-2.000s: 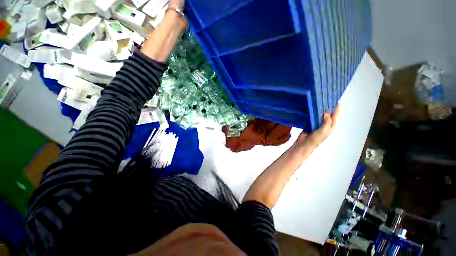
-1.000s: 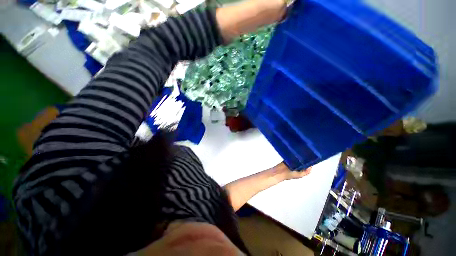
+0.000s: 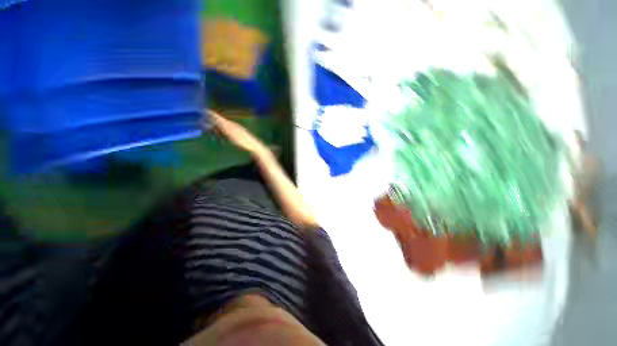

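Note:
The blue plastic crate (image 3: 108,101) is at the upper left, off the table, with its ribbed side showing. My right hand (image 3: 231,130) is at the crate's right lower edge and holds it; the fingers are blurred. My left hand is not in view. A blurred green heap of small bottles (image 3: 473,155) lies on the white table at the right. Red-brown cloth (image 3: 429,246) edges the heap's near side. Blue cloth (image 3: 338,159) lies left of the heap, with a white stack of strips (image 3: 343,126) on it.
The white table (image 3: 352,230) has its left edge beside my right forearm. Green floor (image 3: 237,159) shows below and beside the crate. A brown object (image 3: 233,47) is on the floor beyond it. The whole picture is strongly blurred and overexposed over the table.
The view has swung left. The crate has moved from above the table's bottle heap to the left, over the floor, with my right hand still on it. My left hand is out of view.

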